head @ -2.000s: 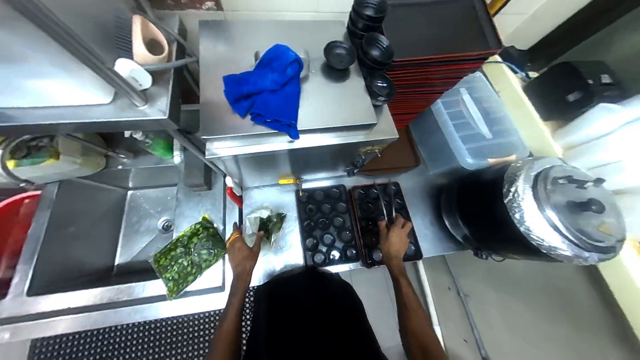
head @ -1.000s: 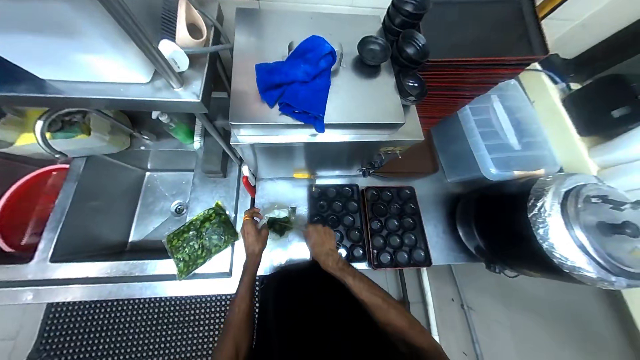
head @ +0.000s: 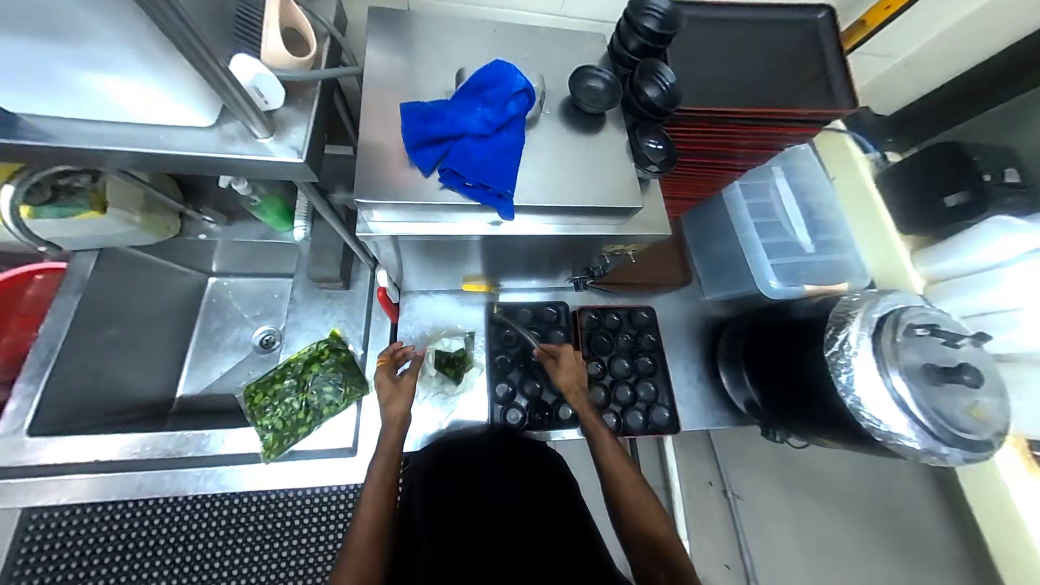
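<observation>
My left hand [head: 397,375] hovers by the left edge of an opened clear plastic bag of dark green leaves [head: 452,363] on the steel counter, fingers apart. My right hand [head: 561,367] grips metal tongs [head: 517,327] above the left black tray of small black bowls [head: 504,392]. The tips of the tongs point to that tray's far left corner. Beside it lies a second tray of black bowls [head: 623,370] with a red rim. A larger flat bag of chopped green leaves [head: 305,393] rests on the sink's edge to the left.
The steel sink [head: 244,325] is at left. Behind the trays stands a steel cabinet [head: 504,183] bearing a blue cloth [head: 479,134] and stacked black bowls [head: 652,85]. A foil-wrapped pot [head: 861,378] and a clear plastic box [head: 784,223] stand at right. A red-handled tool [head: 387,302] lies near my left hand.
My right hand was over the right tray, then by the small bag, and is now above the left tray with the tongs. My left hand has let go of the small bag's edge.
</observation>
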